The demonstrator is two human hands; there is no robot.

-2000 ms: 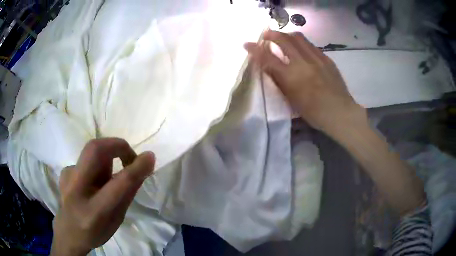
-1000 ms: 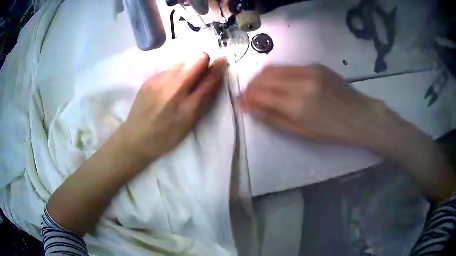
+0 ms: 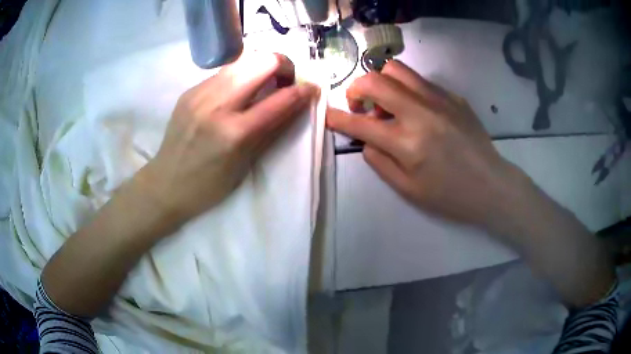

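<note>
A large white cloth [image 3: 228, 269] lies over the machine bed and hangs down toward me. Its folded edge strip [image 3: 321, 207] runs up to just below the presser foot and needle [image 3: 315, 43] under the bright lamp. My left hand [image 3: 228, 124] lies on the cloth, its thumb and fingertip at the edge near the needle, pressing or gripping the cloth. My right hand [image 3: 415, 138] is just right of the edge, fingers bent, index fingertip touching the strip. Whether it pinches cloth is hidden.
Black scissors [image 3: 543, 69] lie on the bed [image 3: 456, 62] at upper right. Small snips [image 3: 609, 162] lie at the far right. A blue-grey rounded part [image 3: 212, 34] hangs left of the needle. A cream knob [image 3: 384, 40] sits right of it, partly over a dark disc [image 3: 373, 61].
Two seconds ago my left hand held the cloth edge low at left; it is now near the needle. The cloth edge now lies straight below the needle. My right hand has shifted slightly up since one second ago.
</note>
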